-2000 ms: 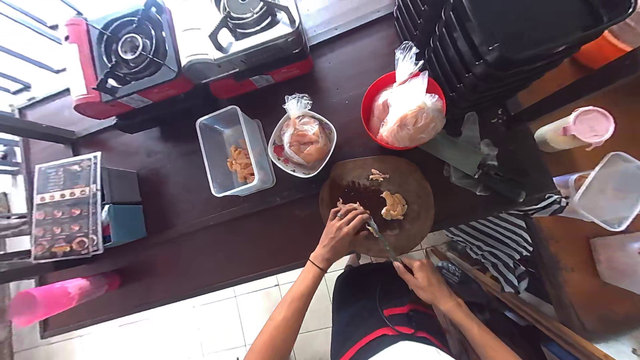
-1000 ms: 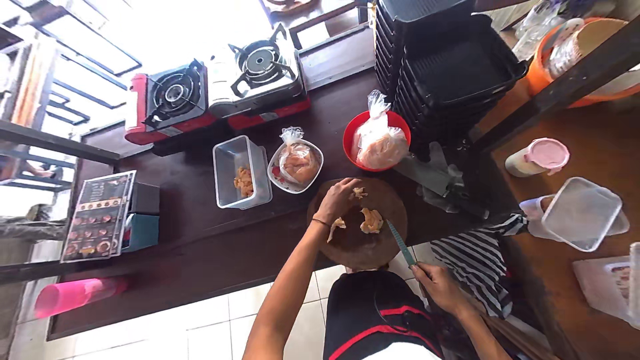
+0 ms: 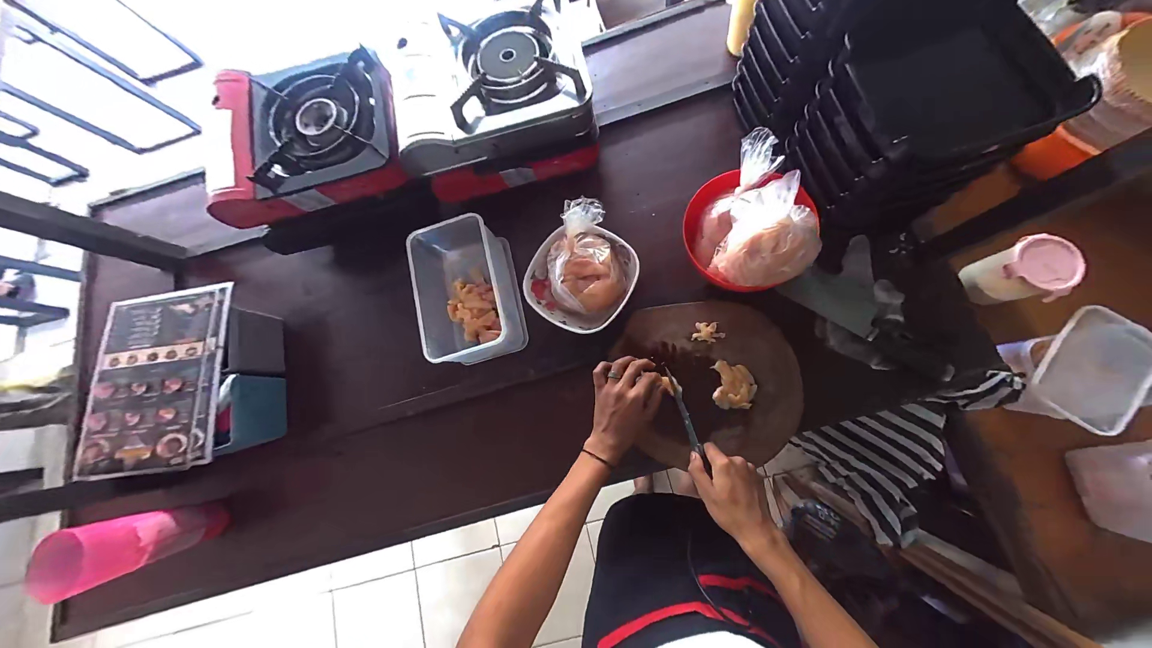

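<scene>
On a round wooden chopping board (image 3: 774, 378), my left hand (image 3: 625, 400) presses a small piece of raw meat (image 3: 667, 385) near the board's left side. My right hand (image 3: 731, 490) grips a knife (image 3: 688, 420) by its dark handle, the blade at that meat beside my left fingers. A larger lump of raw meat (image 3: 735, 385) lies right of the blade, and a small scrap (image 3: 707, 332) lies above it. Behind the board stand a clear plastic container (image 3: 432, 310) with cut meat pieces, a white bowl (image 3: 579, 324) with bagged meat and a red bowl (image 3: 695, 211) with bagged meat.
Two portable gas stoves (image 3: 315, 117) (image 3: 507, 63) stand at the back. Stacked black trays (image 3: 936, 81) are at the back right. A cleaver (image 3: 832, 301) lies right of the board, a striped cloth (image 3: 882, 459) below. A menu card (image 3: 153, 382) and pink cup (image 3: 117, 549) are at left.
My left hand has come down from the board's upper edge to its left side. The knife has moved from the right of the larger lump to the meat under my left fingers.
</scene>
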